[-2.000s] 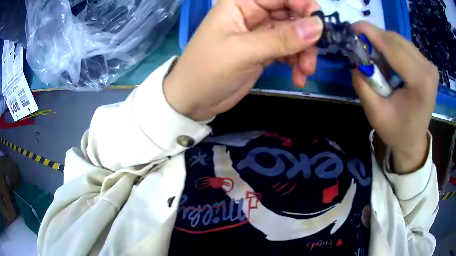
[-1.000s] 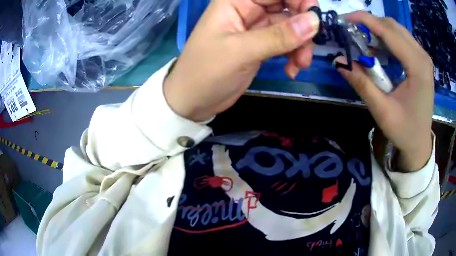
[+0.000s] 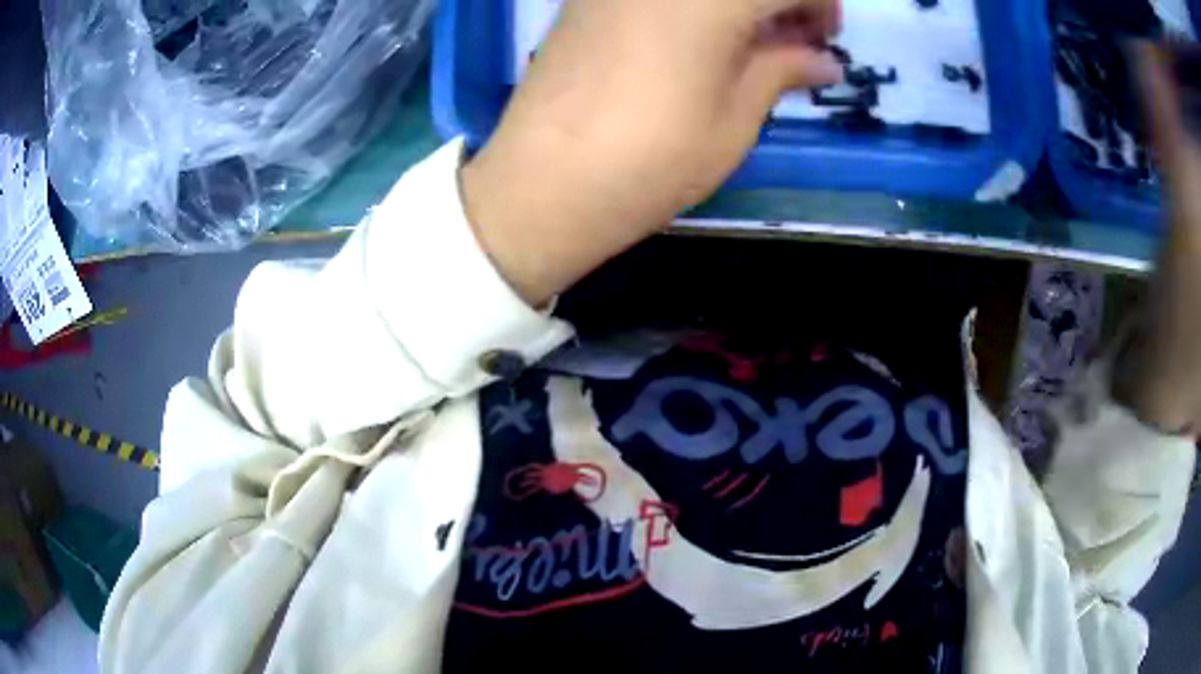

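My left hand [image 3: 645, 119] is over the blue main tray [image 3: 856, 161], its fingers bent and blurred at the top. Small black moulded parts [image 3: 856, 95] are just beside its fingertips, over the white liner; whether the fingers hold any of them is unclear. More small black parts [image 3: 968, 77] lie to the right on the liner. My right hand [image 3: 1172, 224] is strongly blurred at the right edge, in front of the second blue tray [image 3: 1104, 198]. What it holds cannot be made out, and the nippers cannot be seen.
The second tray holds a pile of black pieces [image 3: 1100, 92]. A crumpled clear plastic bag [image 3: 224, 119] lies on the green bench left of the main tray. A white printed label [image 3: 37, 250] hangs at the far left. The bench edge [image 3: 869, 237] runs below the trays.
My hands have moved apart. My right hand has swung far right, and the nippers have gone out of sight. My left hand is slightly lower and left, with black parts by its fingertips.
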